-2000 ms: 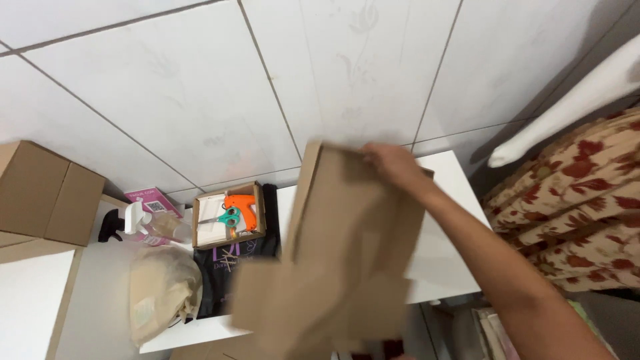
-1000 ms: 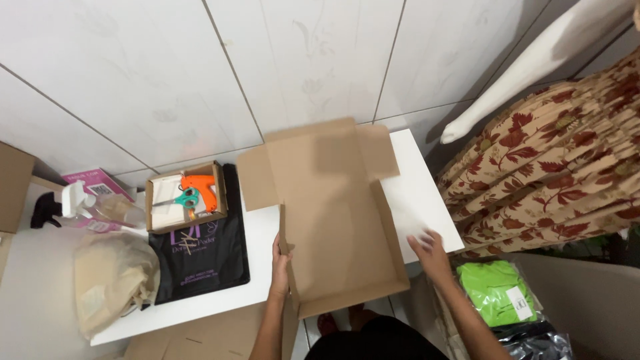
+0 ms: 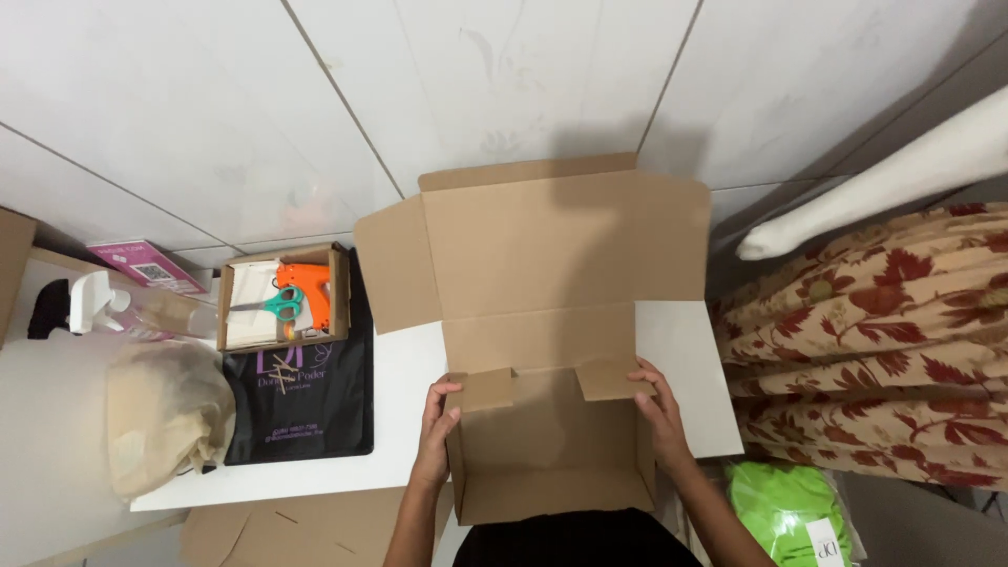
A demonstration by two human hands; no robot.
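A brown cardboard mailer box point(image 3: 543, 268) stands on the white table, its long lid raised towards the tiled wall and its walls upright at the near end. My left hand point(image 3: 439, 421) pinches the left side wall near a small inward-folded flap point(image 3: 486, 390). On the other side my right hand point(image 3: 660, 409) grips the right wall and the matching flap point(image 3: 602, 381). The box's near edge lies close to my body.
Left of the box, a small carton point(image 3: 340, 303) with teal scissors point(image 3: 277, 305) and an orange tagging gun point(image 3: 307, 290) rests partly on a black bag point(image 3: 315, 409). A spray bottle point(image 3: 150, 303), fabric bundle point(image 3: 169, 417), floral cloth point(image 3: 874, 346), mannequin arm point(image 3: 874, 185) and bagged green garment point(image 3: 791, 512) surround the table.
The cardboard was lifted in one hand, then lay as a box with its far end spread. Now its small flaps are folded inward, and my right hand has moved from beside it onto its wall.
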